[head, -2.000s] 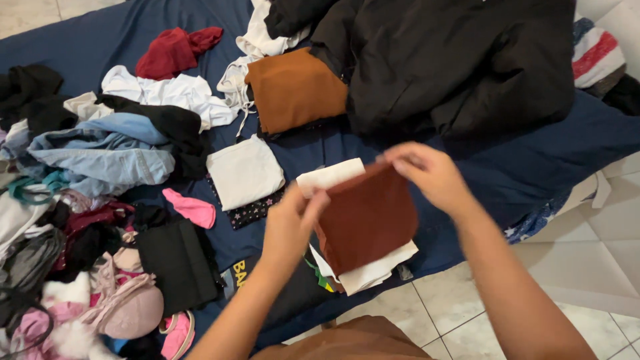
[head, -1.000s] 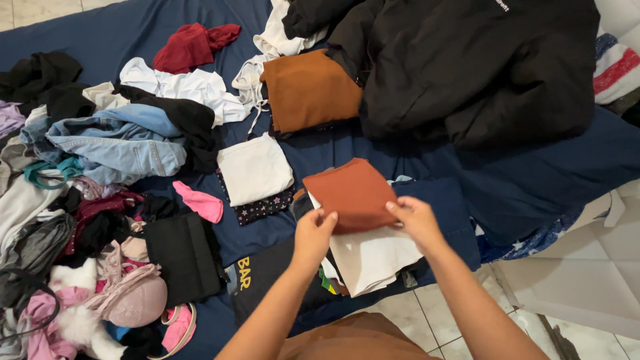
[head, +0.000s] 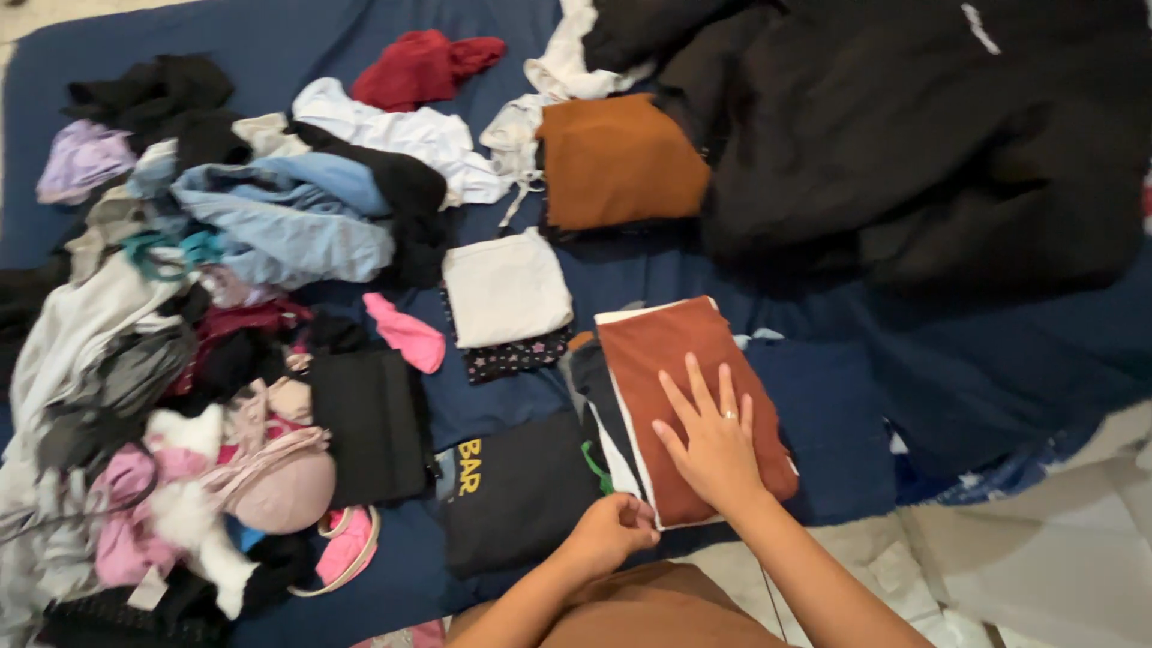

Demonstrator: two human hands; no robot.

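Note:
A folded rust-brown garment (head: 666, 360) lies flat on top of a stack of folded clothes near the bed's front edge. My right hand (head: 715, 432) rests on it, palm down, fingers spread, a ring on one finger. At the stack's lower left corner is my left hand (head: 621, 531), its fingers bent against the edge; whether they pinch the cloth cannot be told. Left of the stack lies a folded black garment with yellow lettering (head: 522, 504). A folded white garment (head: 508, 288) sits above that, on a dark one with a star pattern.
Loose clothes, among them light-blue denim (head: 297, 216) and a pink bra (head: 283, 486), cover the left side. A folded black garment (head: 369, 427) lies beside them. Behind the stack are a folded orange-brown garment (head: 621, 162) and a large black garment (head: 927, 153) on the navy sheet (head: 954, 351).
The rust-brown garment, held up folded in both hands earlier, now lies on the stack. My right hand has moved onto its top, and my left hand has gone down to the stack's near corner.

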